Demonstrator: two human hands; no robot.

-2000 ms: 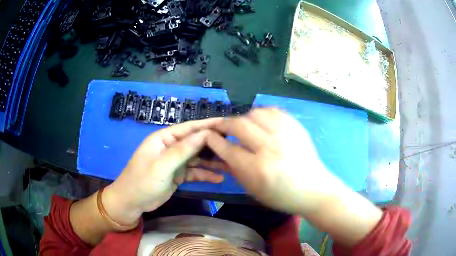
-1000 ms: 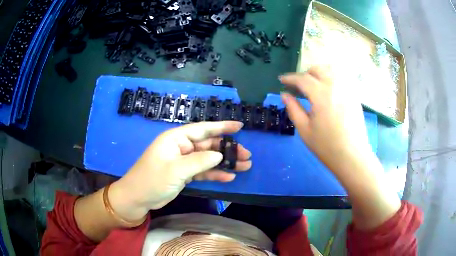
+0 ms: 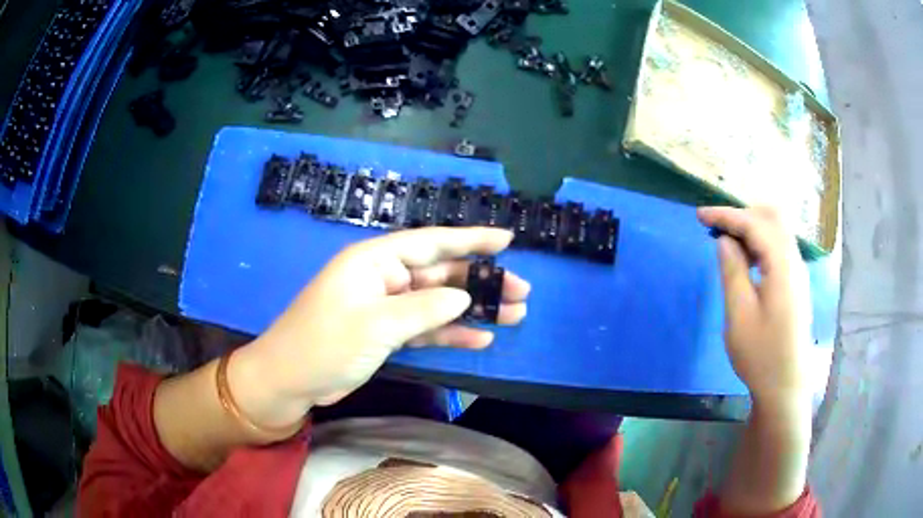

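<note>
My left hand [image 3: 374, 309] holds a black plastic housing [image 3: 486, 290] between thumb and fingers, above the blue board [image 3: 597, 334]. Slots or holes show on its upper face. My right hand [image 3: 764, 293] is at the right end of the board, apart from the left. Its thumb and forefinger pinch a small dark piece [image 3: 717, 232], too small to make out in detail. A row of black assemblies [image 3: 453, 204] stands side by side on the board beyond my left hand. Two of them look shinier.
A heap of loose black parts [image 3: 334, 46] lies on the green bench [image 3: 182, 218] beyond the board. A shallow box [image 3: 724, 111] with tiny silvery bits is at the upper right. Stacked blue sheets [image 3: 61, 121] are at the far left. A small loose part [image 3: 468, 149] lies by the board's far edge.
My right hand has left the left hand and moved out to the right; a small dark piece now shows in its fingertips. My left hand still holds the housing. The view has shifted slightly.
</note>
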